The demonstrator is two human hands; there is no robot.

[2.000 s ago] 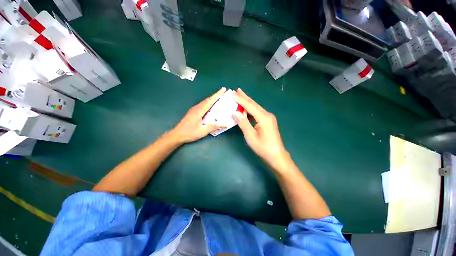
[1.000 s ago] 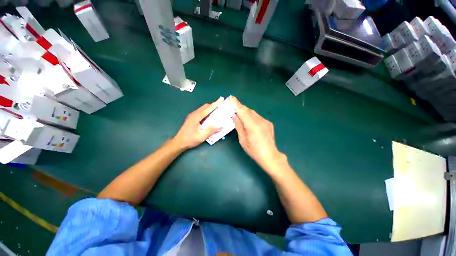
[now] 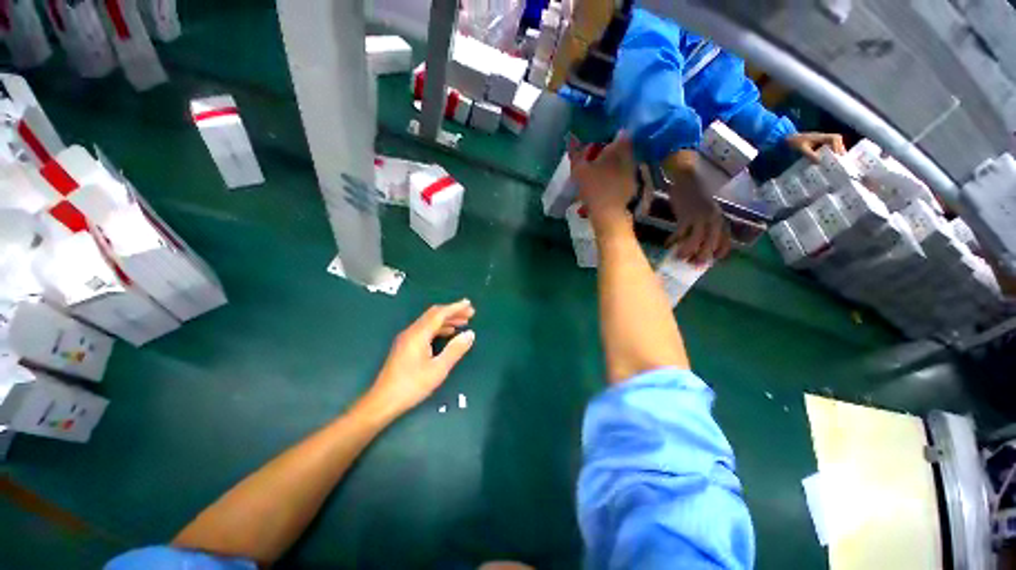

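Observation:
My left hand (image 3: 426, 354) is over the green table, fingers apart and empty. My right hand (image 3: 605, 184) reaches to the far side, its fingers around the red-banded end of a white carton (image 3: 583, 236), which it partly hides. Another white carton (image 3: 559, 192) stands close to its left. Beside them another person's hand (image 3: 699, 218) is on a white carton (image 3: 680, 274). Open white cartons (image 3: 167, 278) are crowded at the left.
A grey post (image 3: 334, 145) is bolted to the table, with a red-banded carton (image 3: 435, 205) near it. Another carton (image 3: 228, 141) stands left. Stacked cartons (image 3: 847, 223) are at right. A person in a blue smock (image 3: 657, 84) is opposite. A cream board (image 3: 875, 479) lies at right.
My hands have parted. The left is empty; the right has moved forward across the table. The view has shifted towards the far side, and another person's arms have come into view.

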